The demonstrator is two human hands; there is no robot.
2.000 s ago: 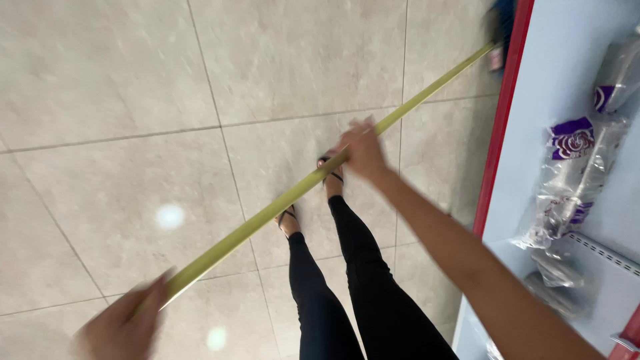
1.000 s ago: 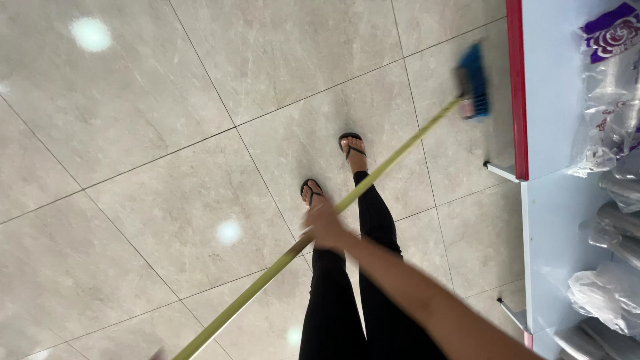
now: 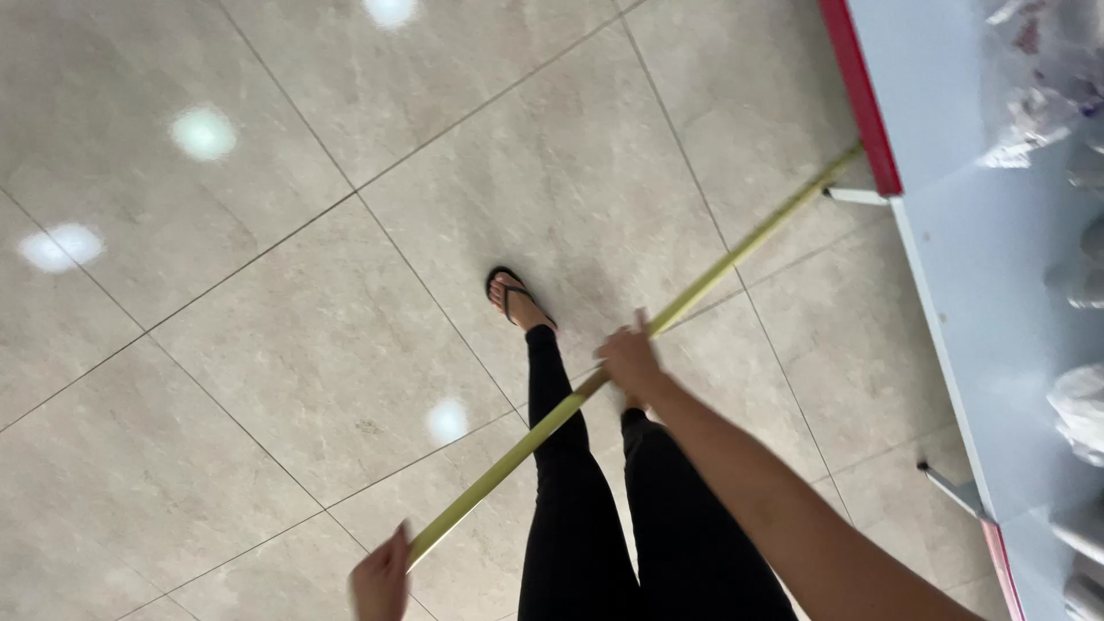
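A long yellow broom handle (image 3: 707,274) runs diagonally across the view, from the lower left up to the shelf edge at the right. Near its lower end, my left hand (image 3: 382,576) grips it at the bottom of the frame. Around the middle of the pole, in front of my legs, my right hand (image 3: 631,355) is closed on it, slightly blurred. The far end of the handle passes under the red-edged shelf, so the broom head is hidden.
A light shelf unit with a red edge strip (image 3: 862,95) and metal feet (image 3: 858,197) stands along the right, holding plastic-wrapped goods (image 3: 1082,410). My foot in a black flip-flop (image 3: 516,297) rests on the tiled floor (image 3: 259,371).
The blue broom head, seen beside the shelf one second ago, has gone under the shelf. My left hand has come back into view on the handle. My feet are farther apart.
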